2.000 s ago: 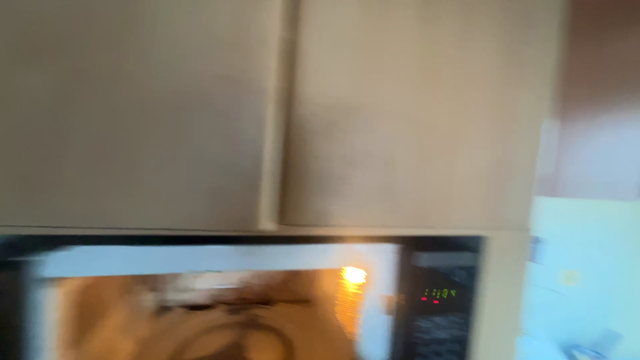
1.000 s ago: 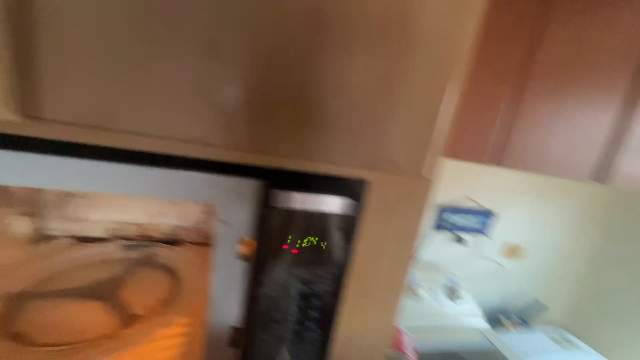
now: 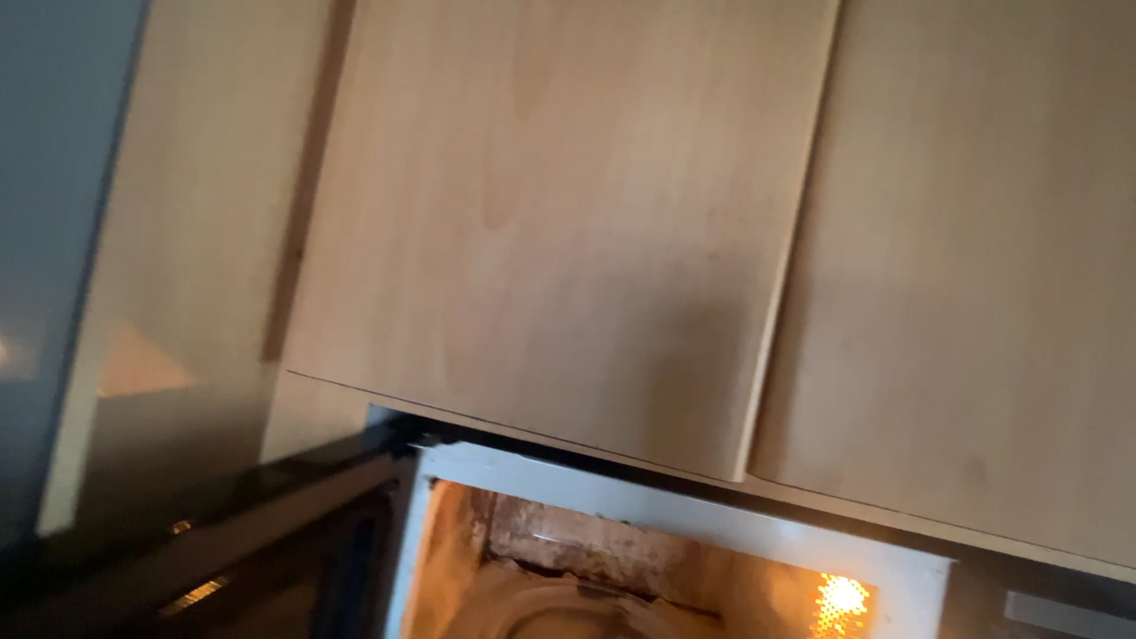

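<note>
Neither my left hand nor my right hand shows in the head view. At the bottom stands a microwave oven (image 3: 710,524) with its lit cavity exposed and its dark door (image 3: 293,506) swung out toward the lower left. Inside, part of a round turntable (image 3: 577,612) is visible, and brown stains mark the back wall (image 3: 603,550). A bright perforated lamp cover (image 3: 839,603) glows on the cavity's right side. The lower part of the oven is cut off by the frame.
Closed light-wood cabinet doors (image 3: 550,222) fill the space above the microwave. A pale wood side panel (image 3: 204,177) and a dark grey-blue surface (image 3: 53,177) stand at the left. The oven door juts out in front of the panel.
The view has swung left, so the wall and reddish-brown cabinet seen at the right one second ago are out of frame, and the oven door now shows.
</note>
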